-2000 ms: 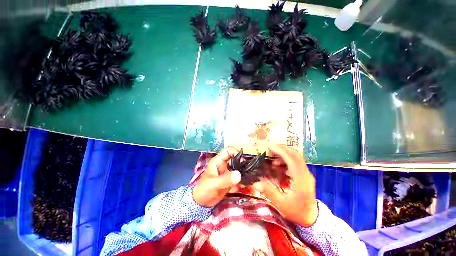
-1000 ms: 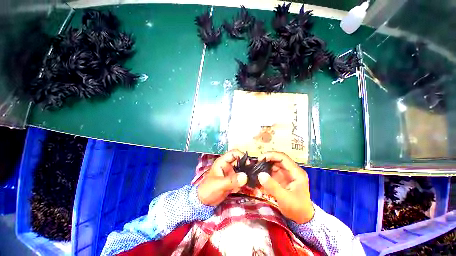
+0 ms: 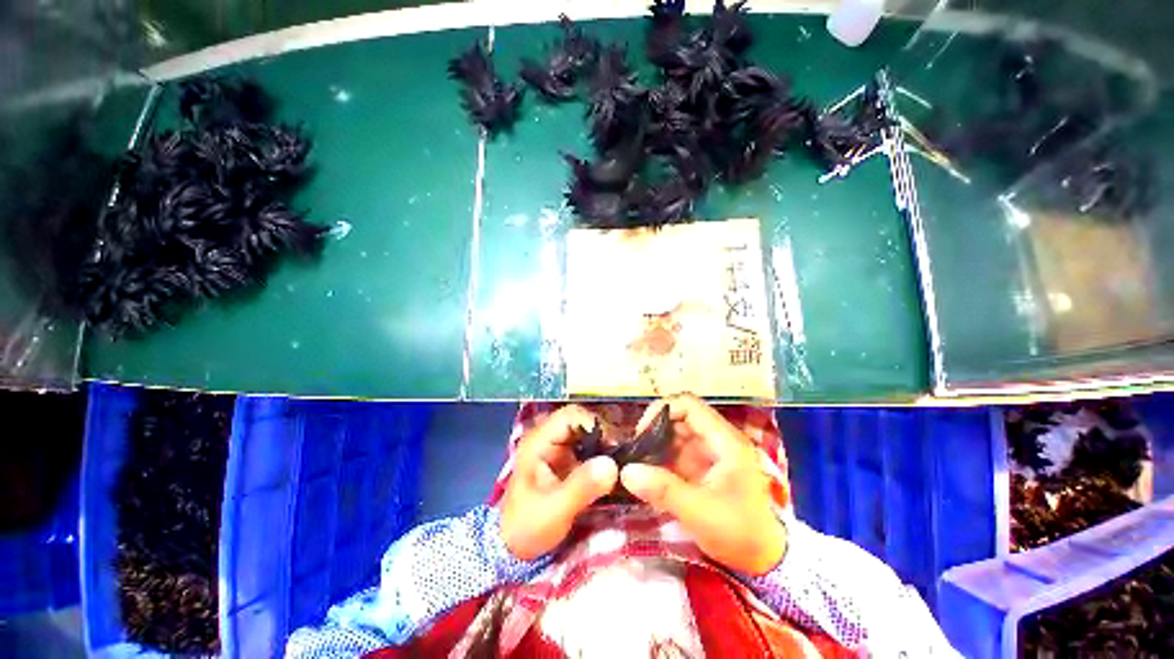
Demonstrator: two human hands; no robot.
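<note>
A small black spiky hair piece [image 3: 627, 444] is held above my lap, just in front of the bench edge. My left hand [image 3: 551, 487] grips its left side with thumb and fingers. My right hand [image 3: 716, 484] grips its right side, with a dark pointed tuft rising by the fingertips. Both thumbs press near the middle of the piece. The fingers hide part of it. A tan cardboard pad [image 3: 670, 296] with dark handwriting and a brown stain lies on the green bench beyond my hands.
Black piece heaps lie on the bench at the left [image 3: 193, 213] and centre right [image 3: 689, 116]. A white bottle [image 3: 854, 19] is at the top right. Thin sticks [image 3: 888, 129] lie at the right divider. Blue crates stand below the bench at left [image 3: 264, 515] and right [image 3: 975, 592].
The view has shifted and tilted slightly. Both hands keep hold of the piece; its tufts, earlier pointing up between the hands, now spread apart towards each hand.
</note>
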